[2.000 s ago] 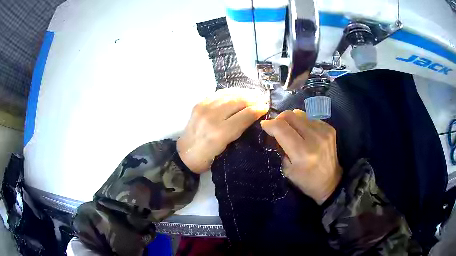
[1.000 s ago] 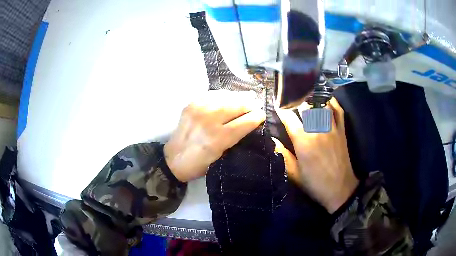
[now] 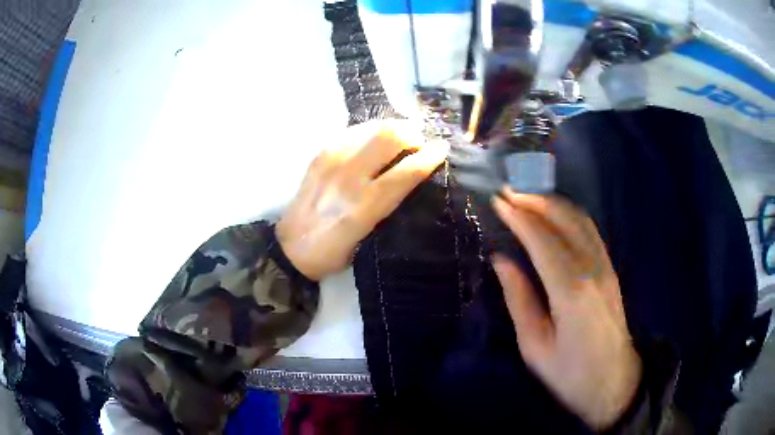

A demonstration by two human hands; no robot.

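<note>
A black band [image 3: 408, 263] with pale stitch lines runs from the far left of the needle area towards my lap. My left hand [image 3: 340, 195] lies on the band, thumb and fingertips gripping it just left of the needle. A smooth dark panel [image 3: 654, 221] spreads to the right. My right hand [image 3: 578, 297] is blurred, thumb and fingers apart, over the panel below the grey knob [image 3: 530, 172]. A blurred greyish shape [image 3: 478, 167] lies between the fingertips of both hands; I cannot tell what it is. The needle point and presser foot are not clear.
The white machine head [image 3: 722, 76] with a blue stripe spans the top right. A dark shiny metal arm [image 3: 508, 72] hangs over the needle area. The white table [image 3: 170, 170] has a ruler strip [image 3: 314, 380] along its front edge. Teal loops [image 3: 767, 223] show at the right edge.
My right hand has drawn back from beside the needle towards the lower right, its fingers now apart. My left hand stays by the needle. The band's far end sits closer to the top edge.
</note>
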